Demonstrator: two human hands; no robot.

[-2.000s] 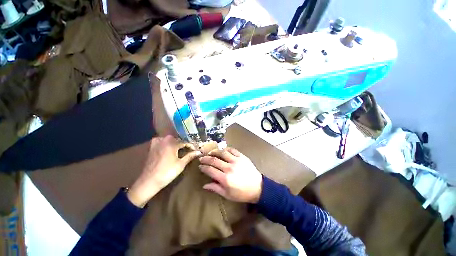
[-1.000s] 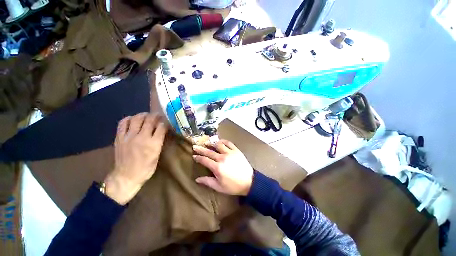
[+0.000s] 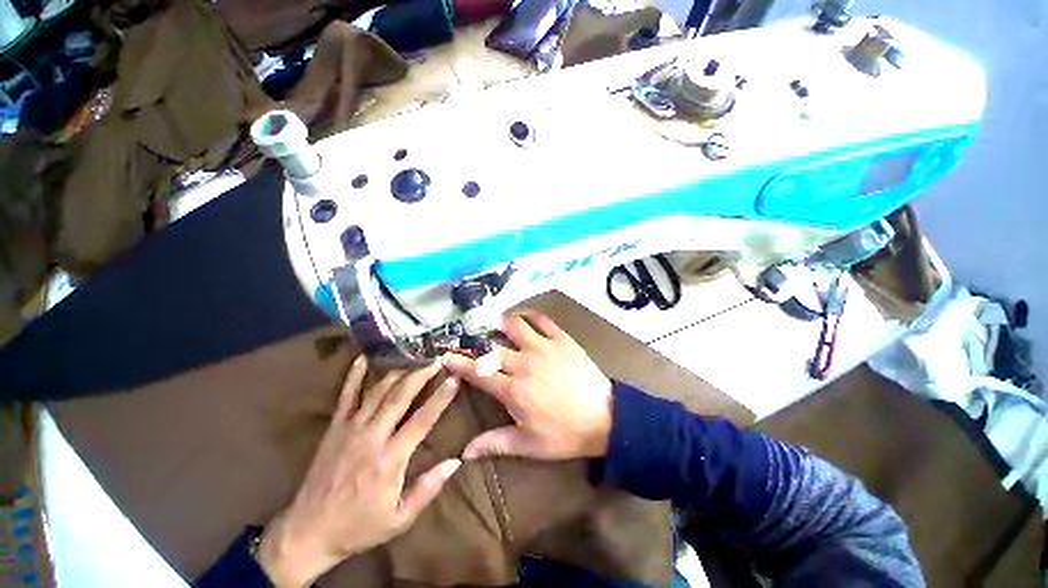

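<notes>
A brown panel lies under both hands and passes below the presser foot area of the white and blue sewing machine. A seam runs down the panel towards me. My left hand lies flat on the cloth with its fingers spread, left of the seam. My right hand rests on the cloth right beside the needle area, thumb and fingers apart. The needle itself is hidden by the machine head and fingers. A black panel lies left of the head.
Black-handled scissors lie under the machine arm. A red and dark slim tool is at the table's right. Brown cloth pieces are heaped at the upper left. White scraps lie at the far right. A dark phone is behind the machine.
My left hand first moved left onto the cloth, then back down and right, now flat with fingers spread. My right hand stays by the needle. The machine appears larger and closer.
</notes>
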